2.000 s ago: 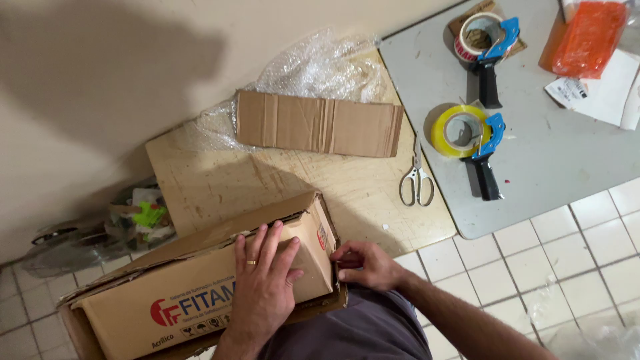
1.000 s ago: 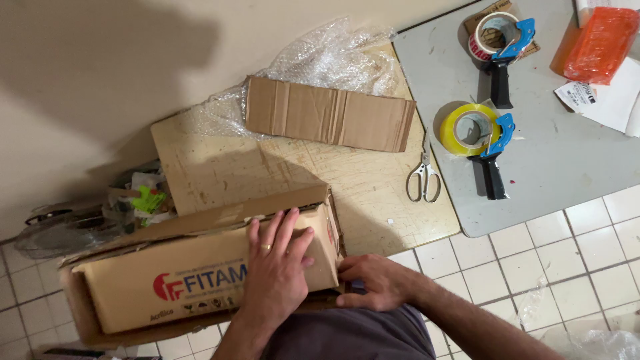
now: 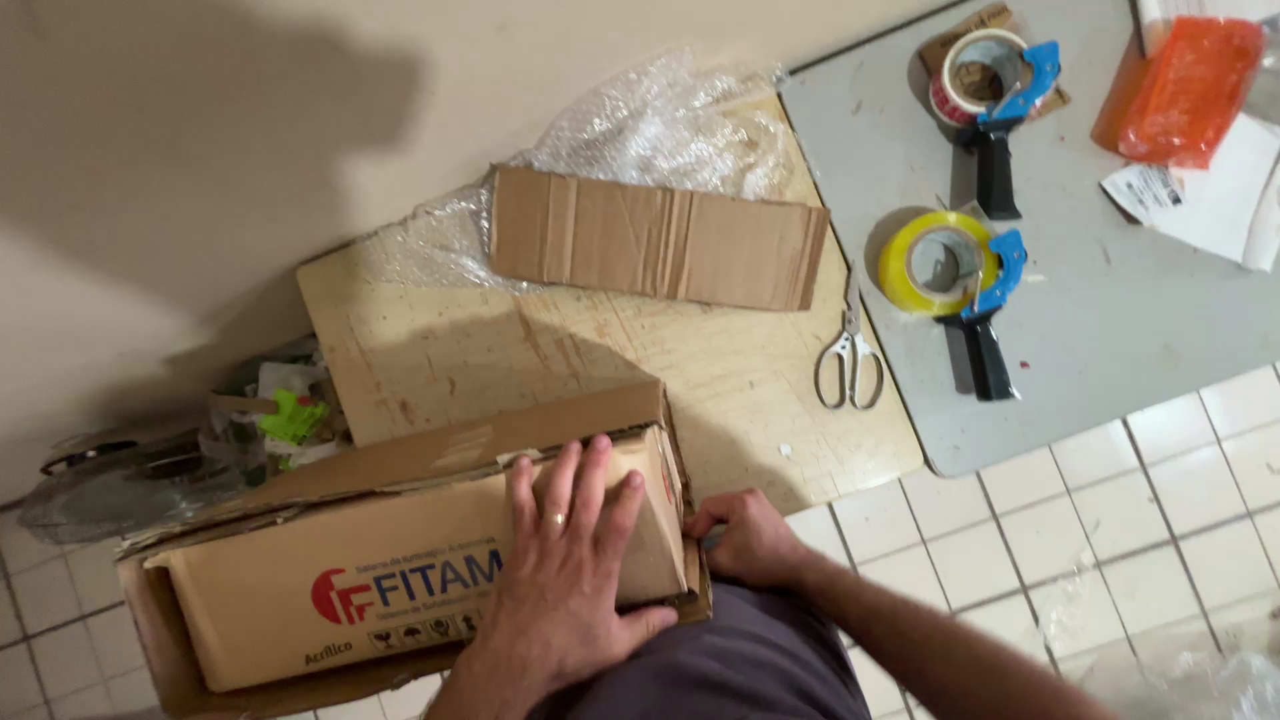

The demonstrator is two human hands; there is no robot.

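Observation:
A long printed cardboard box lies tilted at the front edge of the wooden table, with an outer cardboard sleeve around it. Flat on the box's upper face, near its right end, rests my left hand, fingers spread, a ring on one finger. My right hand is at the box's right end, its bent fingers pinching the edge of the outer cardboard; the fingertips are partly hidden. Behind the box a flat cardboard piece lies partly over bubble wrap. Metal scissors lie to its right.
On the grey table are a yellow tape roll in a dispenser, a second tape dispenser, an orange wrapped packet and white paper. Mixed scraps lie left of the wooden table. A wall stands behind.
My left hand stays on the box. My right hand remains at its right end, with its fingers shifted slightly along the cardboard edge.

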